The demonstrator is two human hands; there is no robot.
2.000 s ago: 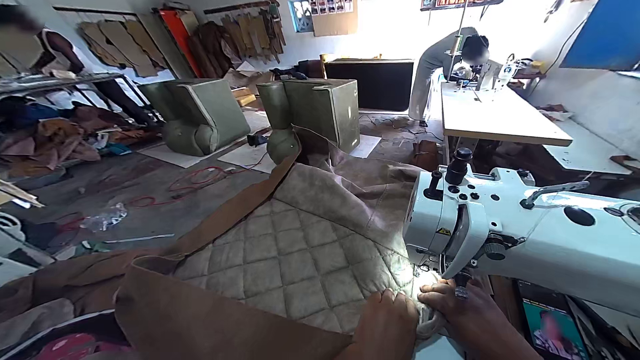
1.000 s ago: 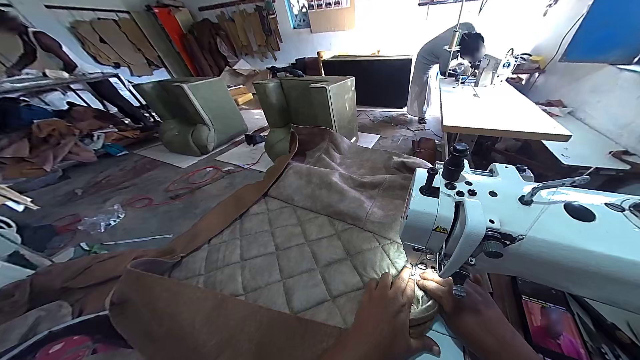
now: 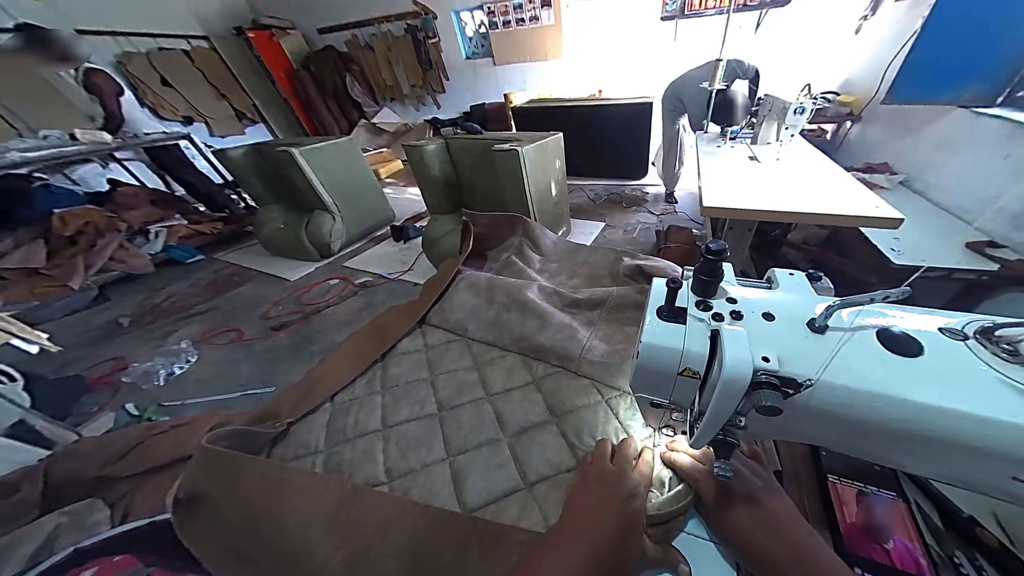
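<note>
A quilted panel of brown leather or similar material (image 3: 448, 416), with plain strips along its edges, lies under the head of a white industrial sewing machine (image 3: 832, 360). My left hand (image 3: 612, 496) rests on the panel's right edge, left of the lit needle area, fingers bent and gripping the material. Close to the right of the needle, my right hand (image 3: 736, 488) pinches the panel's edge between thumb and fingers, partly hidden by the machine. A rolled corner of the panel (image 3: 668, 492) shows between both hands. The needle tip itself is too small to make out.
A phone (image 3: 880, 520) with a lit screen lies at the lower right. Green upholstered armchair parts (image 3: 344, 192) stand on floor sheets. A person (image 3: 688, 104) bends over another sewing table (image 3: 792, 184); another person (image 3: 108, 96) stands at the left. A red hose (image 3: 312, 300) crosses the floor.
The panel's far plain part has shifted and lies in different folds than two seconds ago. Both hands stay beside the needle, with the left hand's fingers slightly rearranged.
</note>
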